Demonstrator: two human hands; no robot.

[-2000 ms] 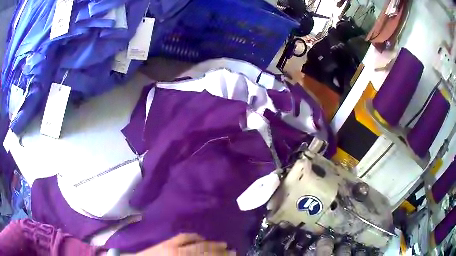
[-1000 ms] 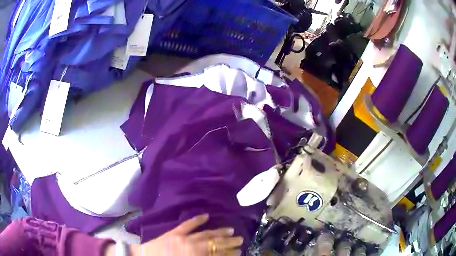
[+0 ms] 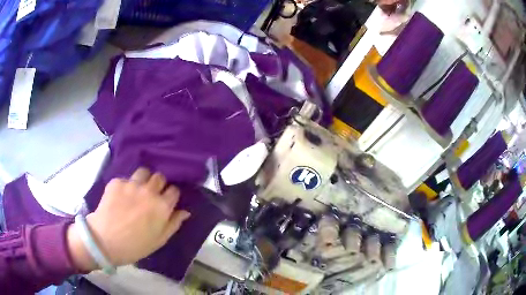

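My left hand (image 3: 135, 216), a pale bracelet on its wrist, comes in from the lower left. Its fingers are curled on a fold of the purple cloth (image 3: 179, 127); the fingertips are partly hidden. The cloth lies heaped left of the cream overlock machine (image 3: 305, 167), with white undersides showing at the back. Its front part reaches the machine's sewing area, which is blurred and dark. A pale oval plate (image 3: 244, 163) sticks out at the machine's left side. My right hand cannot be made out.
Blue garments (image 3: 52, 40) with white tags hang over the upper left of the pale table (image 3: 57, 132). A blue crate (image 3: 190, 12) stands behind the cloth. Large purple thread cones (image 3: 410, 52) stand at the right. A white-backed piece (image 3: 72, 178) lies left of my hand.
The view has shifted right and down, showing more of the machine's front. My left hand has gone from lying flat with spread fingers to curled on the cloth. A small pale-edged flap now shows beside the oval plate.
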